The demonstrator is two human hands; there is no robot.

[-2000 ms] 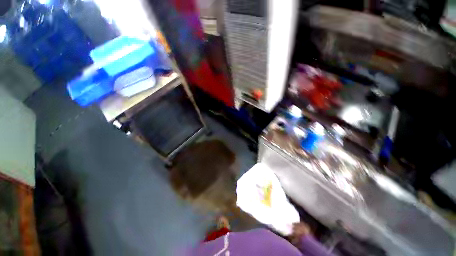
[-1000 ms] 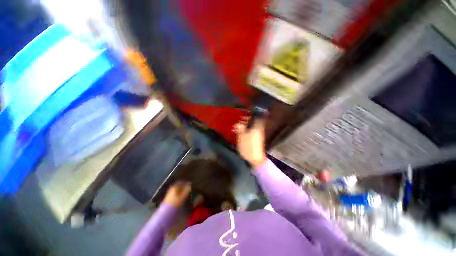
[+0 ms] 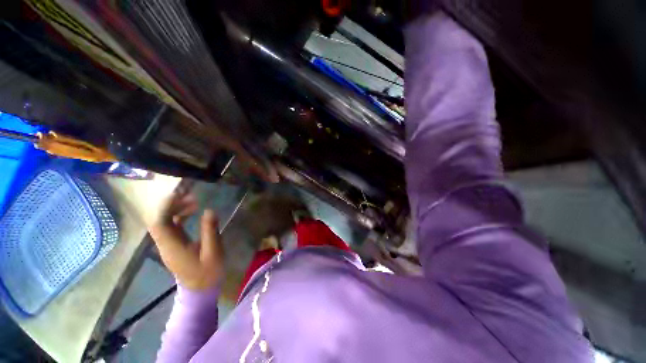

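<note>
The dark machine opening lies in front of me, with a shiny steel tie bar (image 3: pixel 340 99) running diagonally across it. My left hand (image 3: pixel 190 244) is over the floor between the table and the machine, fingers apart, and holds nothing. My right arm, in a purple sleeve, reaches up into the machine area at the upper right. My right hand is hidden in the dark at the top edge. The machine door edge (image 3: pixel 191 106) runs diagonally at the upper left.
A pale blue perforated basket (image 3: pixel 53 237) sits on the pale table (image 3: pixel 74 312) at the left. An orange-handled tool (image 3: pixel 74 147) is above it, beside a blue tray (image 3: pixel 15 152). Grey floor (image 3: pixel 598 234) shows at the right.
The view has moved in close to the machine. My right hand has gone from the door edge up out of sight. My left hand has risen near the table, fingers spread.
</note>
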